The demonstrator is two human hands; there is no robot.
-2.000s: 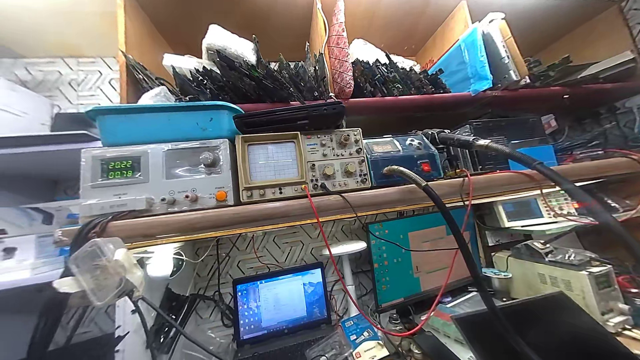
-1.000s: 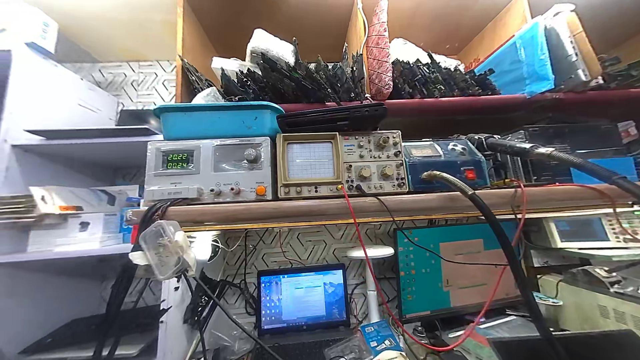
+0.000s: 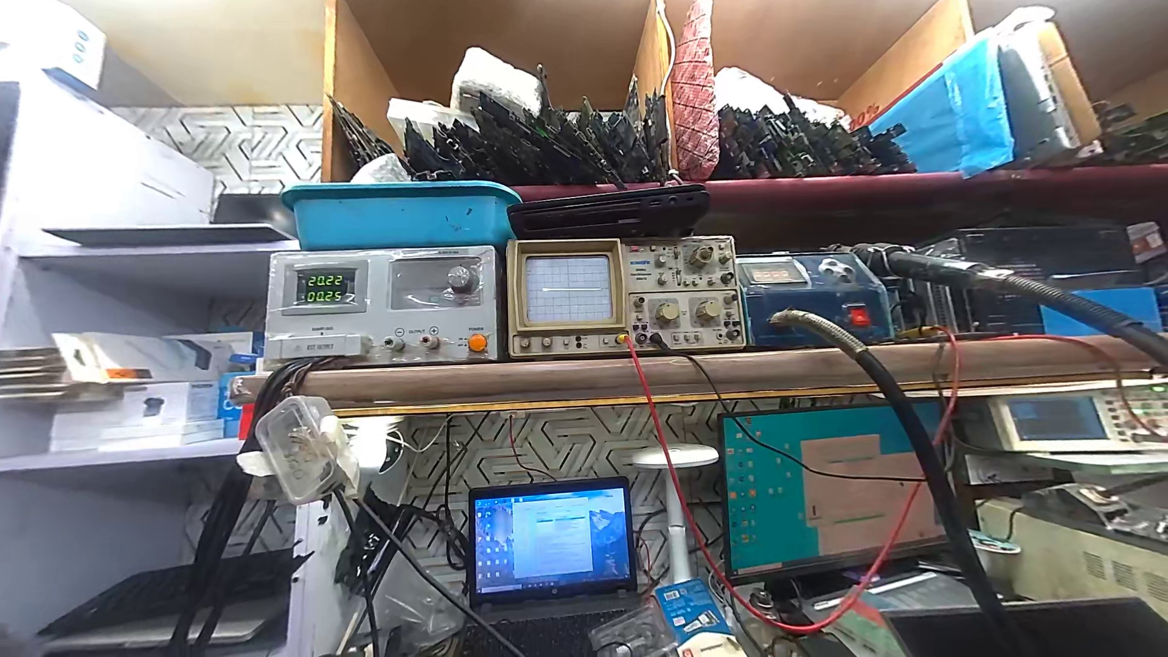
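Observation:
Neither of my hands shows in the head view. On a wooden shelf stand a bench power supply (image 3: 383, 306) with a lit green display, an analog oscilloscope (image 3: 626, 297) with a horizontal trace, and a blue hot-air rework station (image 3: 815, 297) with a red switch. A red test lead (image 3: 659, 429) and a black lead (image 3: 707, 370) hang from the oscilloscope's front sockets. Below the shelf are an open laptop (image 3: 551, 547) with its screen on and a lit monitor (image 3: 835, 497). A thick black hose (image 3: 912, 429) hangs down from the blue station.
A blue plastic basin (image 3: 401, 214) and a black laptop-like device (image 3: 611, 212) lie on top of the instruments. Circuit boards (image 3: 547, 146) fill the upper compartments. A clear plastic container (image 3: 297, 449) hangs by cables at the left. Another oscilloscope (image 3: 1058, 422) stands at the right.
The view has swung left, showing more of the left shelves. The power supply's lower reading differs from two seconds ago. No hand appears in any frame.

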